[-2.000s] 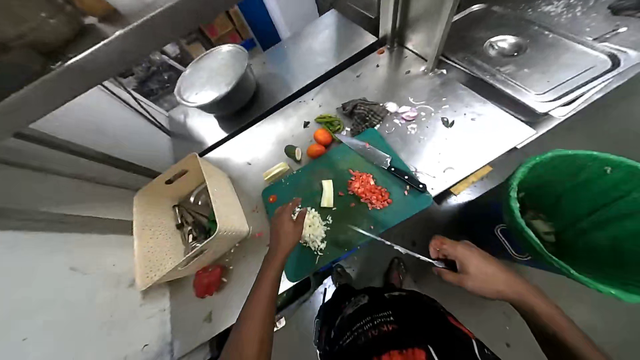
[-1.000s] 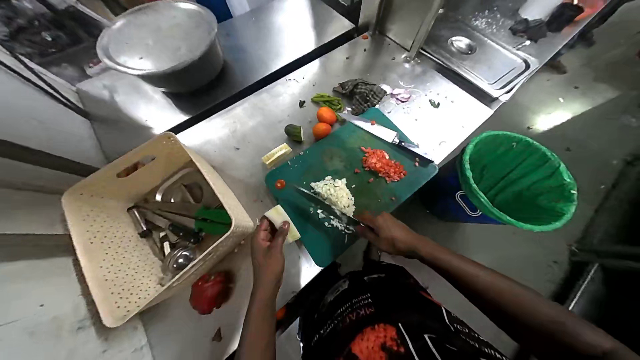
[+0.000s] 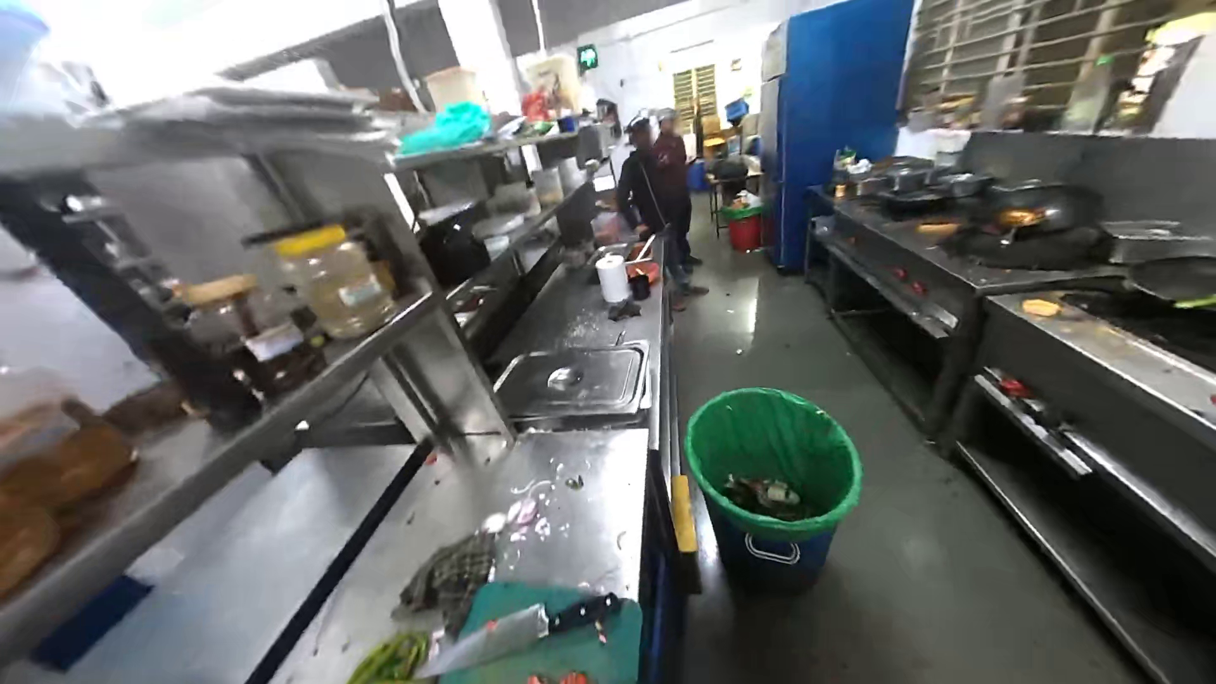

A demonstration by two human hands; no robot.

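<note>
Neither my left hand nor my right hand shows in the frame of now. At the bottom, the far end of a green cutting board point(image 3: 594, 651) lies on the steel counter. A chef's knife with a black handle point(image 3: 518, 632) rests across it, its blade pointing left. Bits of chopped red vegetable point(image 3: 560, 678) show at the bottom edge. Green chillies point(image 3: 391, 659) lie left of the board, below a crumpled checked cloth point(image 3: 446, 579). Onion pieces and peel point(image 3: 521, 513) are scattered beyond the board.
A bin with a green liner point(image 3: 774, 465) stands right of the counter. Farther along the counter are a lidded steel pan point(image 3: 570, 380) and a white roll point(image 3: 613, 278). Shelves with jars point(image 3: 332, 280) rise at left, stoves point(image 3: 969, 275) stand at right. Two people point(image 3: 655, 180) stand far down the aisle.
The view has swung up and along the aisle. Both hands, the beige basket and the near part of the board have left the view.
</note>
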